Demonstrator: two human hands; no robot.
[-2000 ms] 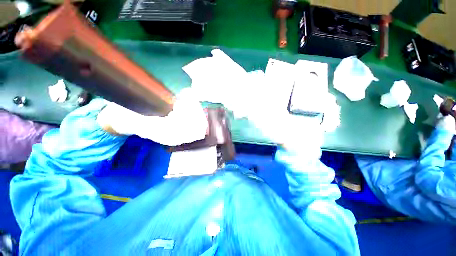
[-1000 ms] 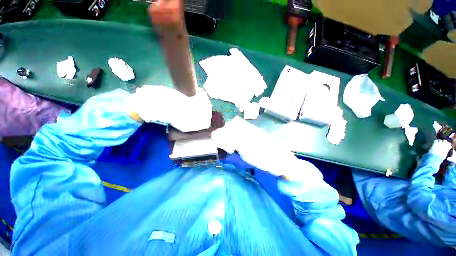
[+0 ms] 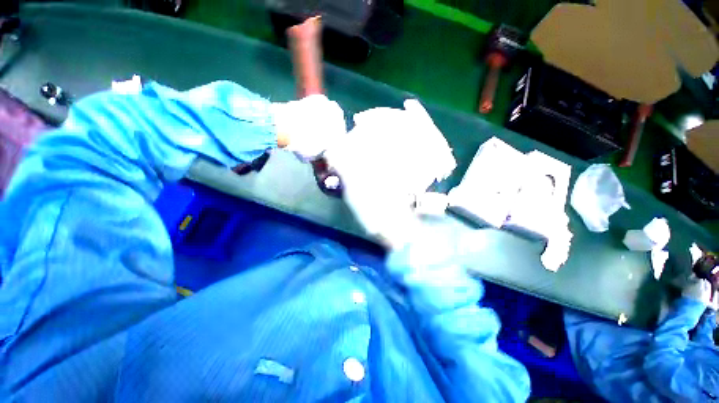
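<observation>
My left hand point(image 3: 311, 128), in a white glove, grips the handheld appliance point(image 3: 308, 59) by its copper-brown handle, which points up and away. A dark part of the appliance shows below the hand, over the near side of the green bench. My right hand point(image 3: 374, 201), white-gloved and blurred, reaches up beside it at the edge of the crumpled white cloth point(image 3: 402, 149). Glove and cloth blend, so I cannot tell whether the right hand holds anything.
White flat packs point(image 3: 512, 185) and a clear plastic bag point(image 3: 597, 197) lie right of the cloth. Behind are black boxes point(image 3: 564, 110), a tan lobed flap point(image 3: 623, 47) and another appliance point(image 3: 494, 75). A neighbouring worker's blue sleeve point(image 3: 678, 338) is at right. A small shiny part point(image 3: 52, 93) lies far left.
The left hand and appliance have moved up and forward, away from my body over the bench. The ribbed head no longer shows near my lap. The right hand has moved to the cloth's edge.
</observation>
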